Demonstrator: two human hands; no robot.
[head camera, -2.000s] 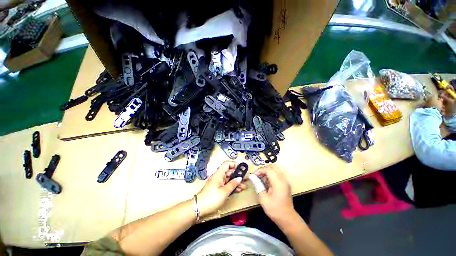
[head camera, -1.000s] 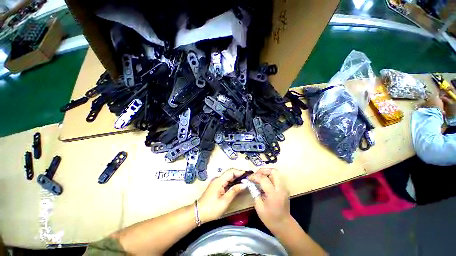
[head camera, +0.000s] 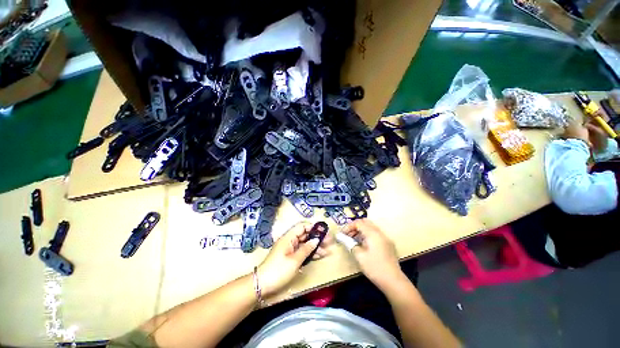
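Observation:
My left hand (head camera: 289, 253) holds one black plastic bar (head camera: 315, 240) upright between thumb and fingers, near the bench's front edge. My right hand (head camera: 372, 253) is just to its right, slightly apart from the bar. A small whitish piece (head camera: 347, 240) shows at its fingertips; whether it is held or wrapped on a finger is unclear. A large pile of black bars (head camera: 272, 160) lies right in front of my hands and spills from a brown carton (head camera: 398, 58).
Several bars (head camera: 141, 234) lie singly at the left. A clear bag of black parts (head camera: 445, 163), a yellow-orange packet (head camera: 511, 141) and a speckled bag (head camera: 535, 109) lie at the right. Another person's sleeve (head camera: 578, 177) is at the right edge. A pink stool (head camera: 500, 265) stands below.
The two hands, close together on the bar a second ago, are now slightly apart, and the bar's face shows again. The whole view has shifted a little.

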